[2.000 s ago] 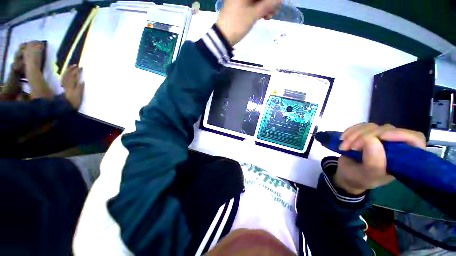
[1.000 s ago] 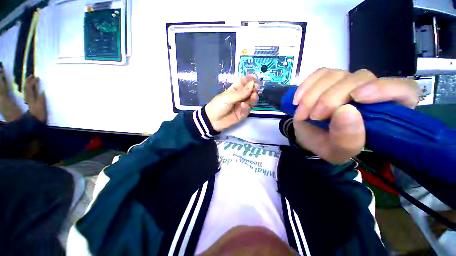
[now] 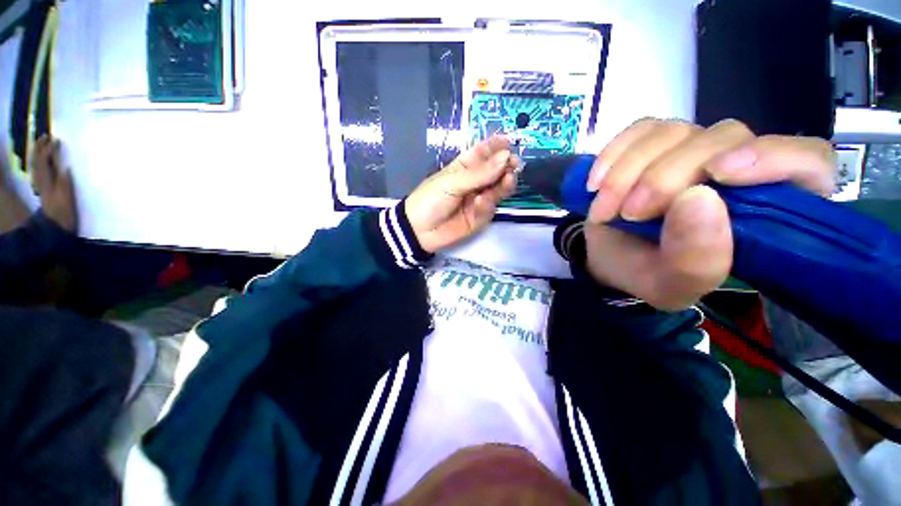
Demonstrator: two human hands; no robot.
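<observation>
A pale two-section frame lies on the white table inside a black border. Its left half is a glossy dark panel; its right half holds a green circuit board with a dark round spot. My right hand grips a blue electric screwdriver, its black nose pointing left over the board. My left hand is over the frame's lower middle, thumb and fingertips pinched together at the driver's nose. Whatever is between the fingertips is too small to make out. The hands and driver hide the board's lower part.
Another frame with a green board lies at the upper left. A black-faced unit stands at the upper right, beside a pale box with metal parts. Another person's hand rests at the left table edge. A dark cord hangs lower right.
My left hand has come back from the far table edge to the board, and the driver has moved left to meet its fingertips. In the last second both have stayed nearly still as the view shifted slightly.
</observation>
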